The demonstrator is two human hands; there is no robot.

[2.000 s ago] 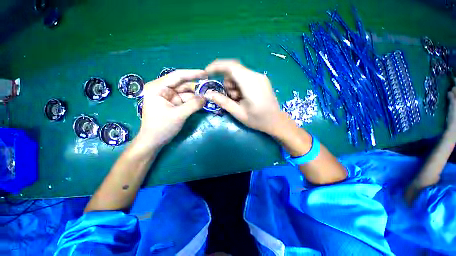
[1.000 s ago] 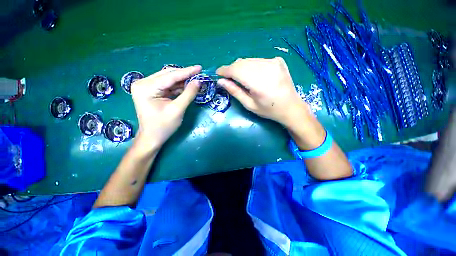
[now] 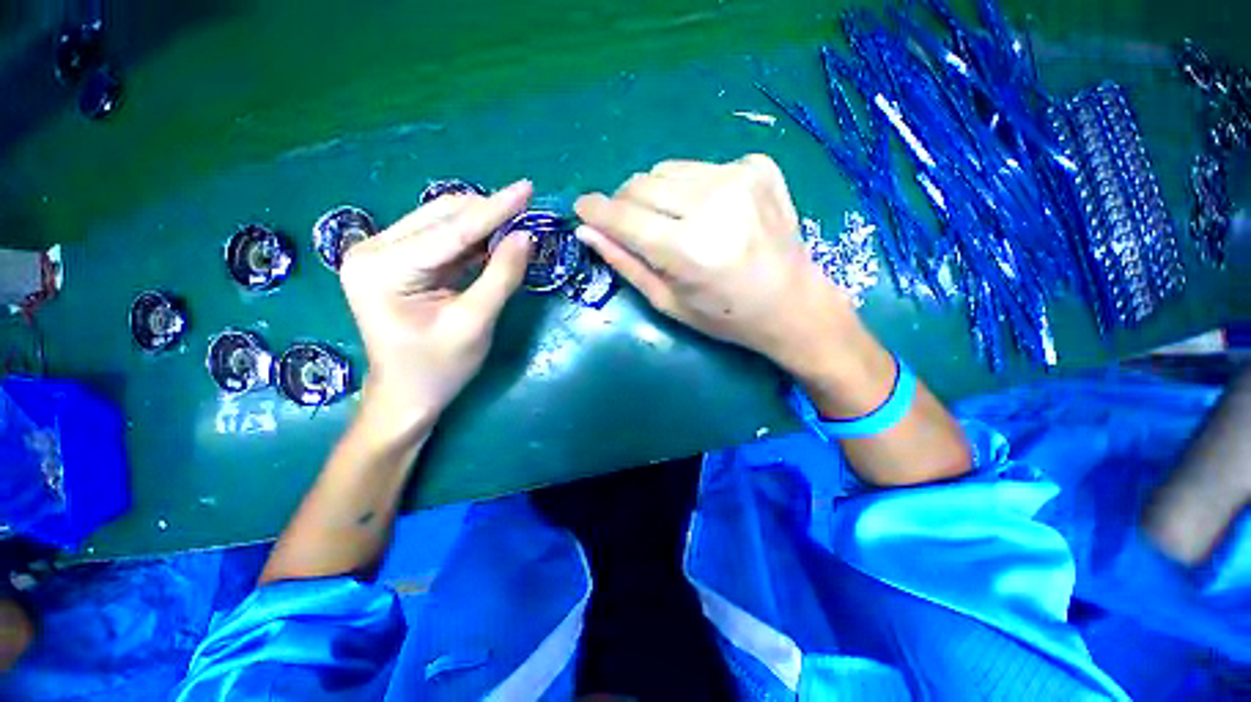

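Note:
My left hand (image 3: 432, 295) holds a round dark housing (image 3: 546, 252) by its rim between thumb and fingers, a little above the bench. My right hand (image 3: 713, 254) is at the right side of that housing with thumb and fingertips pinched together; whether something tiny is between them is too small to tell. Another housing (image 3: 593, 285) lies on the bench just below and right of the held one. Several more housings (image 3: 259, 258) stand loose to the left of my left hand, one partly hidden behind it.
A pile of tiny silvery parts (image 3: 840, 258) lies right of my right hand. Beyond are tangled blue strips (image 3: 960, 192), rowed parts (image 3: 1118, 206) and dark metal parts (image 3: 1210, 206). A blue bin (image 3: 69, 460) is at the left edge. Another person's arm (image 3: 1207, 480) shows at the right.
Both hands were closed around a housing two seconds ago; my right hand has since moved off to its right side. The housing beside the held one has come into view.

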